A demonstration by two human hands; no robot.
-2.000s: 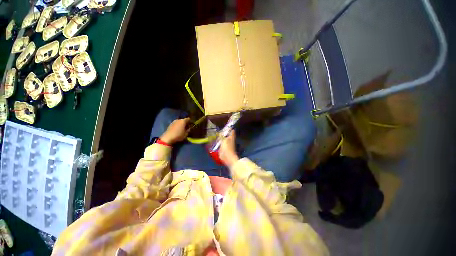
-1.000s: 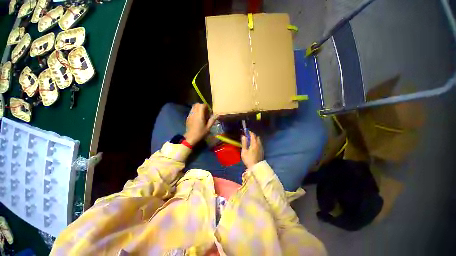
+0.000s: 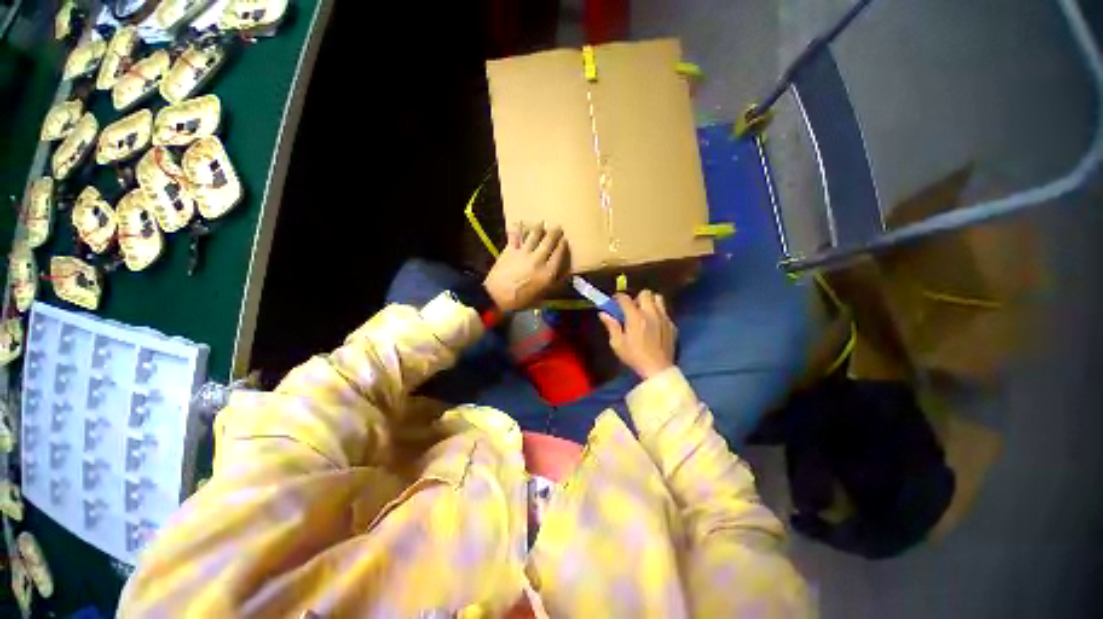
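A closed brown carton (image 3: pixel 653 145) with a taped seam and short yellow strap pieces stands in front of my knees. My left hand (image 3: pixel 529 268) lies with its fingers apart on the carton's near left corner. My right hand (image 3: pixel 644 333) holds a slim blue knife (image 3: pixel 599 298), its pale blade pointing up and left at the carton's near edge. A loose yellow strap (image 3: pixel 481 221) loops out at the carton's left side.
The carton rests on a blue trolley (image 3: pixel 752 200) with a grey looped handle (image 3: pixel 982 218) on the right. On the left, a green bench (image 3: pixel 242 145) holds cream housings (image 3: pixel 213 177) and a white blister tray (image 3: pixel 111 423). A black bag-like object (image 3: pixel 873 466) lies on the floor.
My left hand has moved up from the strap beside the carton onto its near left corner. My right hand and the knife have moved right and stay near the carton's front edge.
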